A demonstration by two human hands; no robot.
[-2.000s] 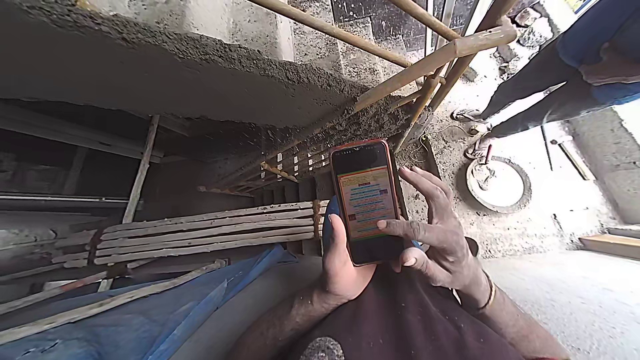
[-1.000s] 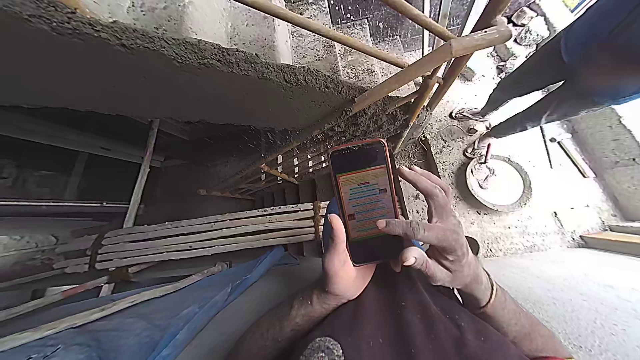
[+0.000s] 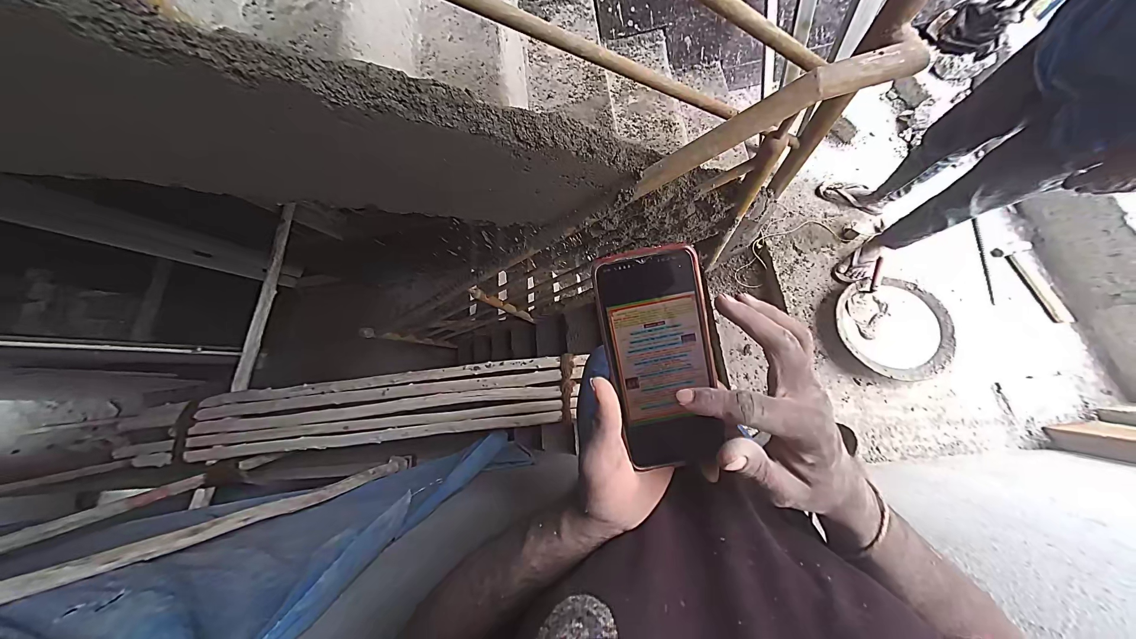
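A smartphone in a red-edged case (image 3: 661, 355) lies upright in my left hand (image 3: 617, 475), its lit screen facing me and showing a page with writing and coloured lines. The left thumb rests along the phone's left edge. My right hand (image 3: 790, 417) is at the phone's right side, its index fingertip on or just over the lower part of the screen. Its fingers are spread and the thumb is near the lower right edge. Whether the right hand also touches the case from behind is hidden.
Beyond the phone, a stairwell drops away beside rough concrete steps (image 3: 470, 53) with a wooden handrail (image 3: 781, 111). Wooden poles (image 3: 382, 410) and a blue tarpaulin (image 3: 222, 568) are at left. At right, a person (image 3: 985, 169) stands near a round pan (image 3: 945, 342).
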